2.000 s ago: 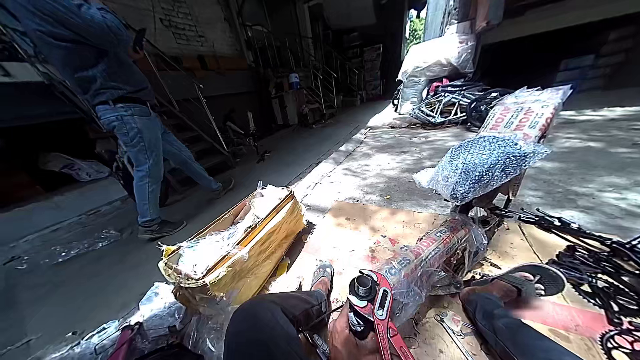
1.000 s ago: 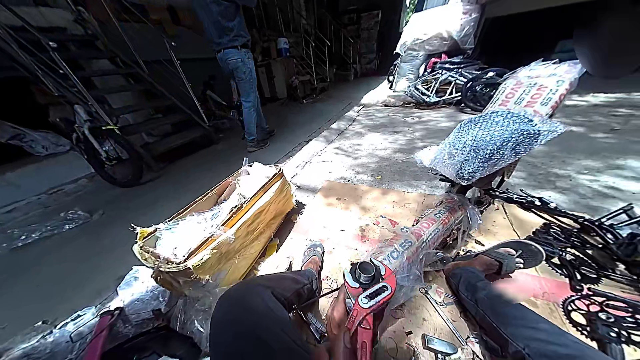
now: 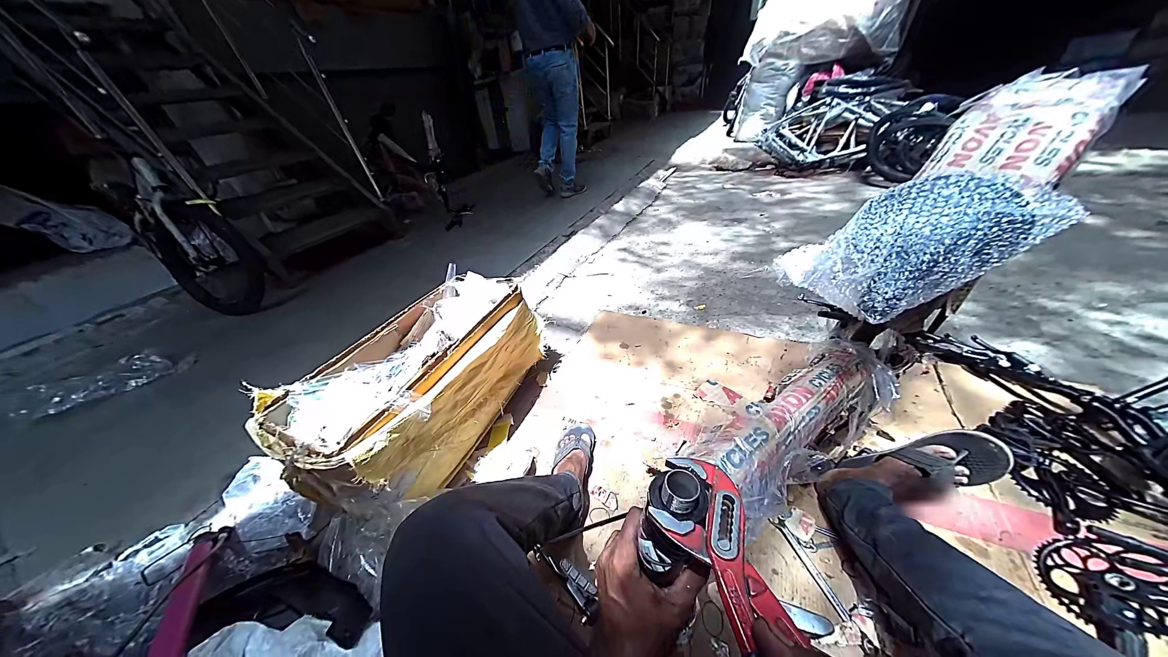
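Low in the middle of the head view, my left hand (image 3: 639, 584) grips a black bicycle tube (image 3: 659, 547) with a threaded silver end (image 3: 681, 491) pointing up. The jaws of red slip-joint pliers (image 3: 727, 529) lie around the tube just below that end. At the bottom edge, partly cut off, my right hand (image 3: 780, 639) is closed around the pliers' handles. Behind the pliers lies a plastic-wrapped tube (image 3: 794, 415) with printed writing. A metal wrench (image 3: 815, 566) and other small tools rest on the cardboard sheet (image 3: 639, 365) between my legs.
A torn carton (image 3: 474, 383) with plastic wrapping stands at the left. Black cranks and chainrings (image 3: 1095, 566) lie at the right, below a bubble-wrapped part (image 3: 949, 237). Stairs (image 3: 274, 196), a bicycle wheel (image 3: 214, 260), a person in jeans (image 3: 554, 100) and piled bicycle frames (image 3: 830, 128) are farther back.
The person in jeans has walked away, from the near left toward the back. The red pliers stay at the tube's threaded end, their handles now angled down to the right. The view has shifted.
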